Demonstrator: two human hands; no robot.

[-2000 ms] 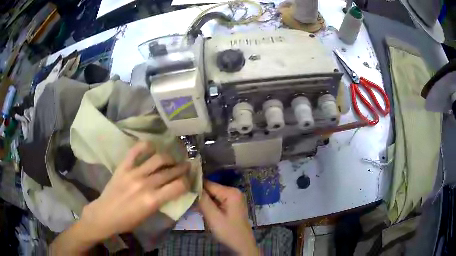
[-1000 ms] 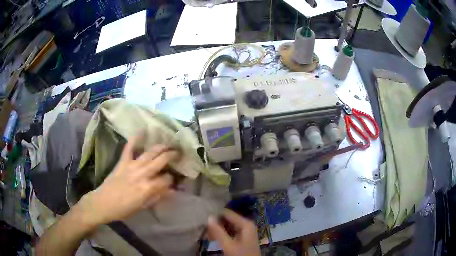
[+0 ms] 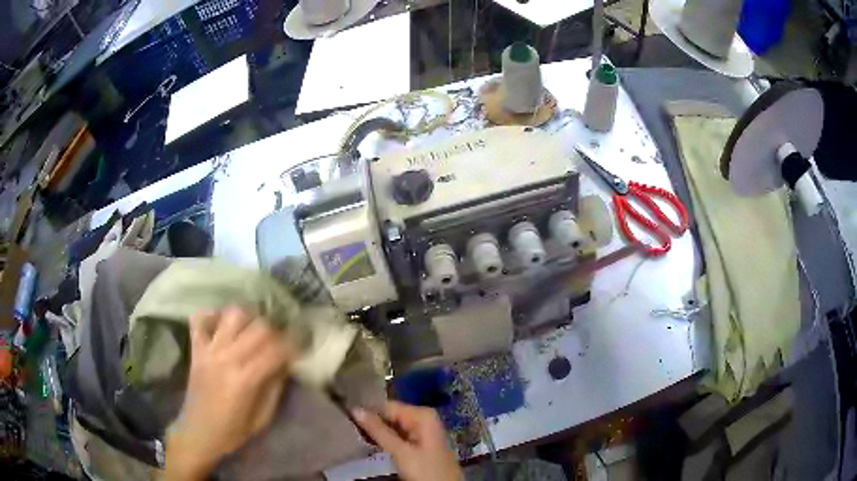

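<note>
The grey-brown garment body (image 3: 310, 425) lies heaped left of and in front of the cream overlock machine (image 3: 484, 193). A pale green panel (image 3: 211, 282) lies on top of it, its right end near the needle area, which the cloth partly hides. My left hand (image 3: 230, 380), somewhat blurred, is on the pale green cloth and grips it. My right hand (image 3: 406, 434) pinches the cloth edge with thumb and fingers, by a narrow dark strip (image 3: 352, 421), just below the machine's left end.
Red-handled scissors (image 3: 648, 216) lie right of the machine. Thread cones (image 3: 521, 80) stand behind it. Stacked green cut pieces (image 3: 742, 254) lie at far right, beside a round disc (image 3: 775, 141). Brown trimmings (image 3: 489, 385) lie on a blue patch below the machine.
The view has shifted. Compared with one second ago, the pale green panel is more bunched under my left hand, and my right hand now pinches the cloth edge closer to the dark strip.
</note>
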